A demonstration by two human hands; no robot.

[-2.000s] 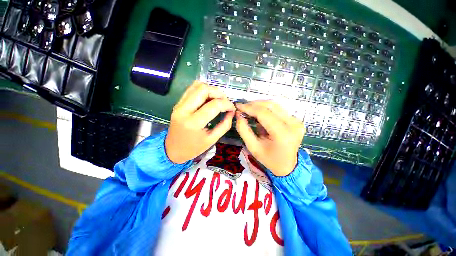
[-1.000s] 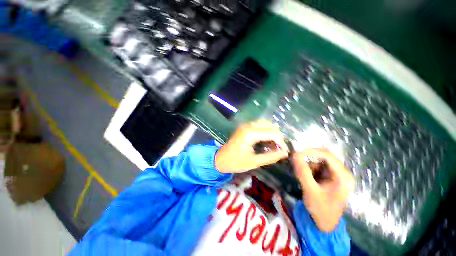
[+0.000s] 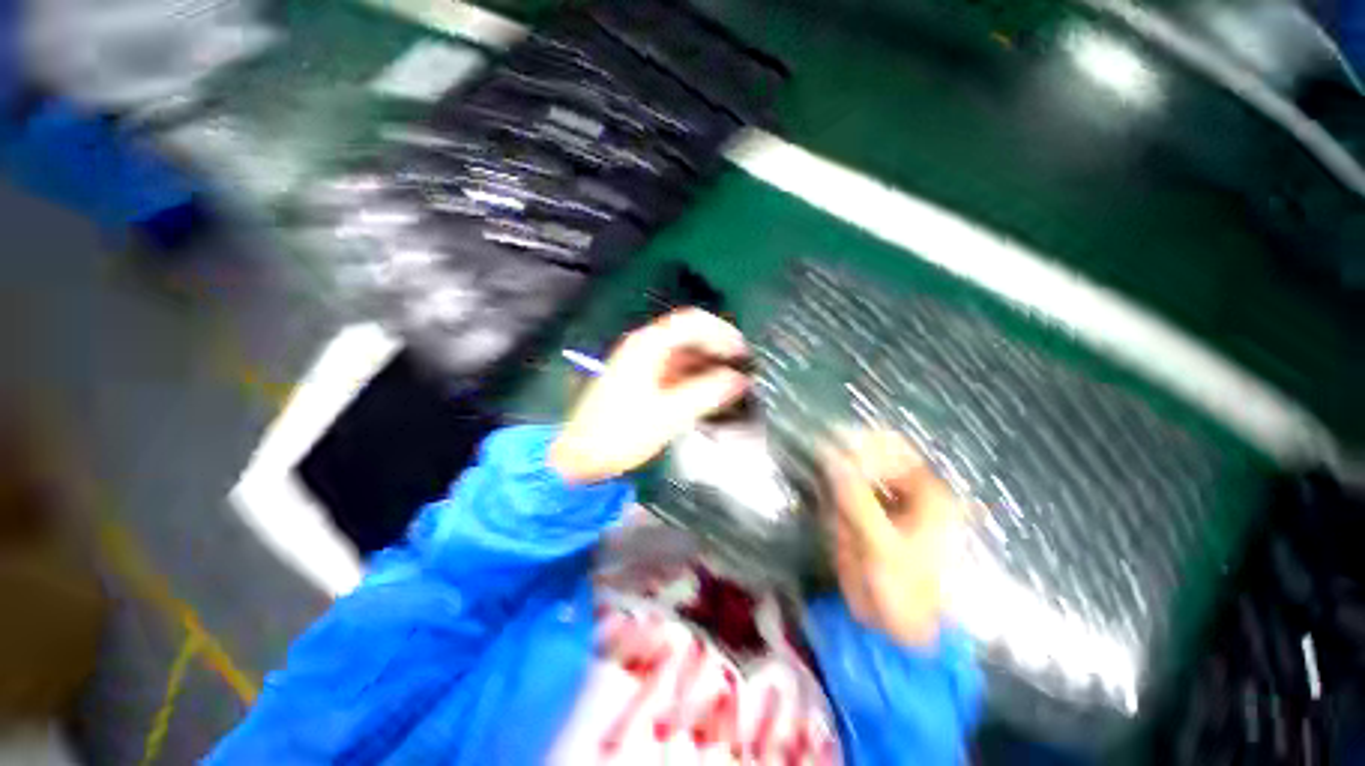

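The view is strongly blurred. My left hand is raised at the near left corner of the clear blister tray, fingers curled. A dark patch shows at its fingertips, but I cannot tell if it is a held part. My right hand is apart from it, over the tray's near edge, fingers bent. Whether it holds anything cannot be told. The dark smartphone is mostly hidden behind my left hand.
A black blister tray with heaped units lies at upper left. Another black tray is at lower right. A white edge strip borders the green conveyor. A lower black tray sits on a white board at left.
My hands were together at the fingertips and are now apart. My left hand now covers most of the smartphone. The camera view has turned and shifted, showing more conveyor.
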